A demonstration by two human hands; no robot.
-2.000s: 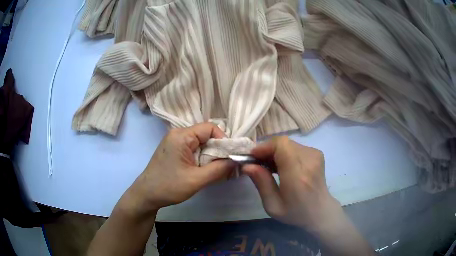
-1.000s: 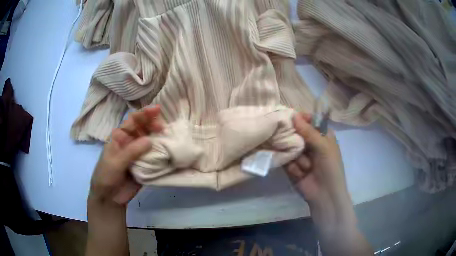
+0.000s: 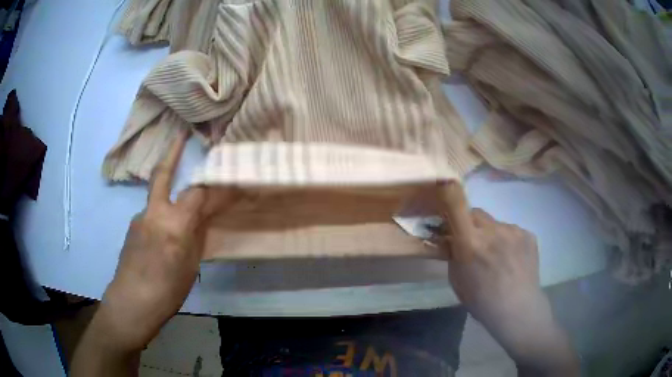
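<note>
A beige ribbed knit top (image 3: 346,81) lies in front of me with its bottom hem (image 3: 317,166) toward me. The hem is stretched wide and held open, showing the plain inside. My left hand (image 3: 166,235) grips the left end of the hem, its index finger pointing up. My right hand (image 3: 486,247) grips the right end. A white care label (image 3: 418,224) shows inside the opening beside my right fingers. The snips cannot be made out; the right palm is hidden.
A heap of beige tops (image 3: 567,96) lies at right. Another beige top (image 3: 151,22) shows at the far left. A white cord (image 3: 72,162) and dark maroon cloth (image 3: 22,151) lie at left. The white tabletop (image 3: 309,298) has a curved near edge.
The hem was bunched at my fingers, with the snips at it, then loosened. Now my hands have spread apart and stretch it open. The snips no longer show.
</note>
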